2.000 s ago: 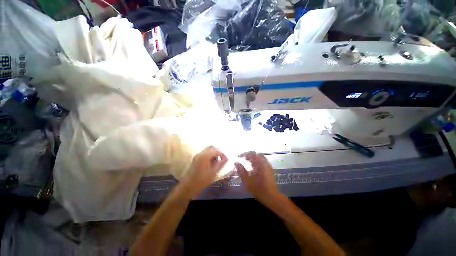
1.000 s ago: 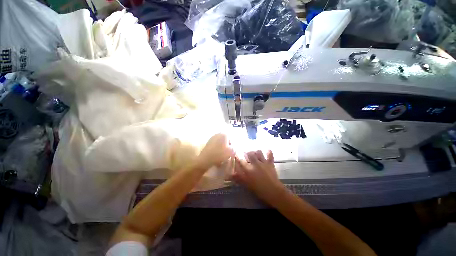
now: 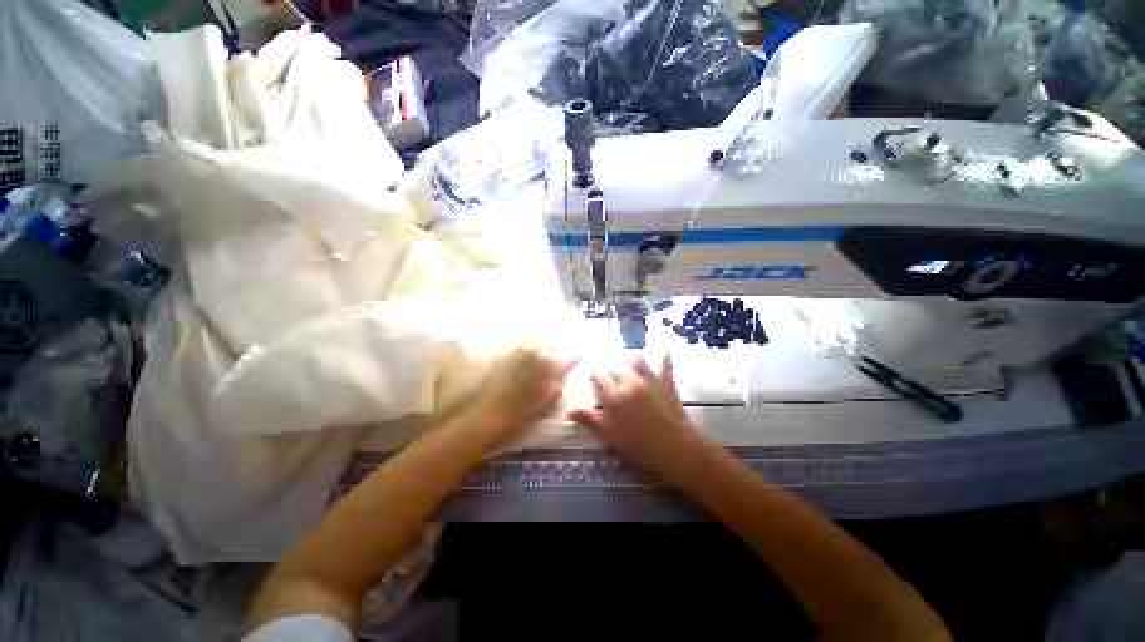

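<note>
Cream-white cloth (image 3: 301,276) lies heaped left of the needle and runs to the bright area under the sewing machine head (image 3: 753,213). My left hand (image 3: 525,383) rests on the cloth's right part, just left of and in front of the needle, fingertips lost in glare. My right hand (image 3: 638,408) lies in front of the presser foot area, fingers spread and pointing forward. The cloth edge near my right hand is overexposed, so I cannot tell if its fingers hold it. A pile of small dark labels (image 3: 718,322) lies right of the needle.
Dark thread snips (image 3: 910,389) lie right of the labels. A grey front edge with a ruled scale (image 3: 804,473) borders the table. Clear plastic bags (image 3: 666,63) and a small box (image 3: 398,100) are behind. A printed white bag (image 3: 63,100) hangs at far left.
Since two seconds ago, my hands have gone from pinching close together near the table edge to lying flatter by the needle. Over the last second, my left hand has moved slightly left and nearer me.
</note>
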